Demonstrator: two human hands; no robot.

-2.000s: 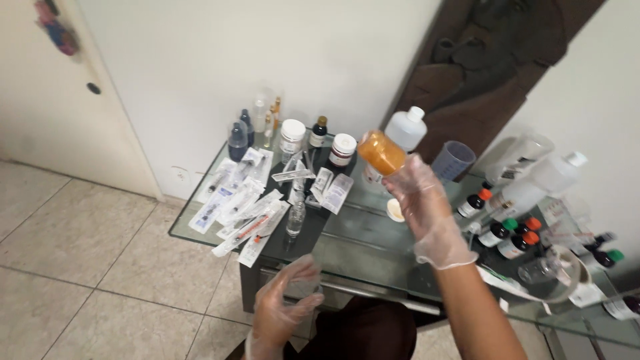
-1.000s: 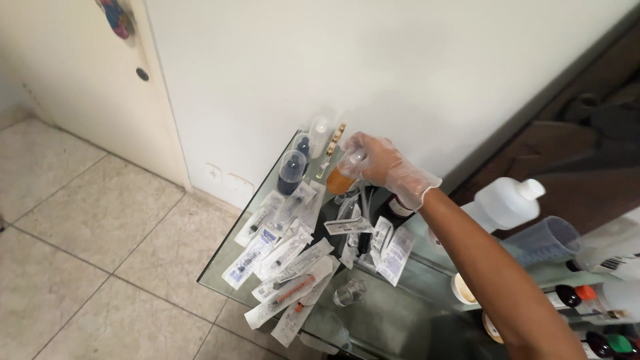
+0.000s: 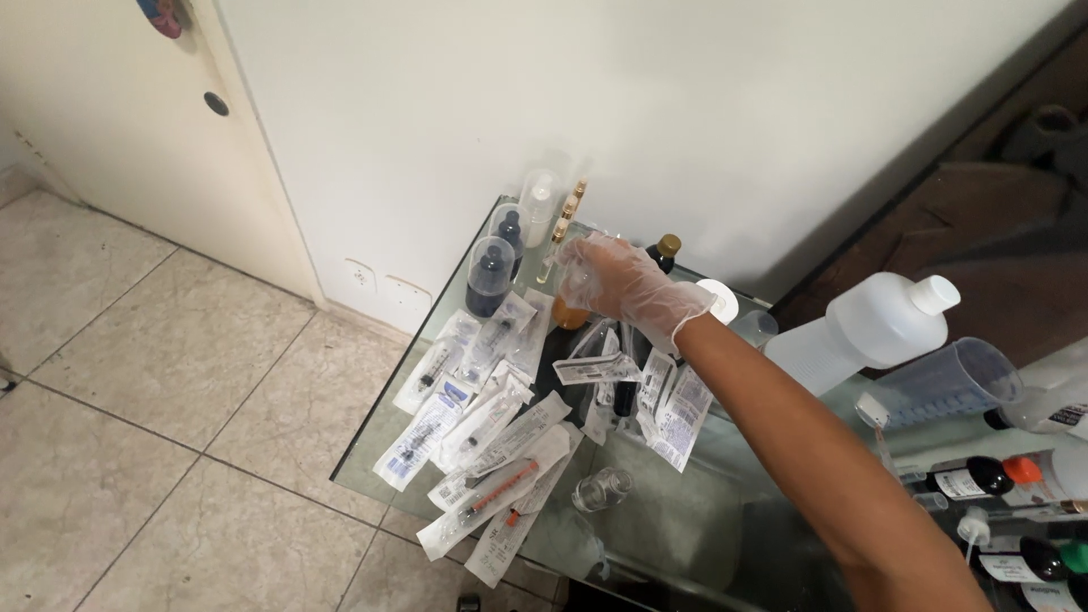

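My right hand (image 3: 608, 276), in a clear plastic glove, is over an orange-amber container (image 3: 569, 313) that stands on the glass table near its back left corner. The fingers are around its upper part; whether they still grip it is hidden by the hand. Just left of the hand stand slim vials with gold caps (image 3: 559, 229) and dark dropper bottles (image 3: 490, 276) under clear covers. Several wrapped syringes (image 3: 501, 489) lie in front. A small clear glass bottle (image 3: 603, 489) lies nearer the table's front edge. My left hand is out of view.
Behind my forearm are a dark bottle with a gold cap (image 3: 665, 252), a white-lidded jar (image 3: 718, 299), a large white plastic bottle (image 3: 888, 321) and a clear measuring cup (image 3: 960, 382). Dark bottles (image 3: 969, 478) are at right. The glass table's left edge (image 3: 408, 348) faces the tiled floor.
My right hand has moved left across the table with the orange-amber container, which is now down beside the slim vials. My left hand has left the view. The view has shifted.
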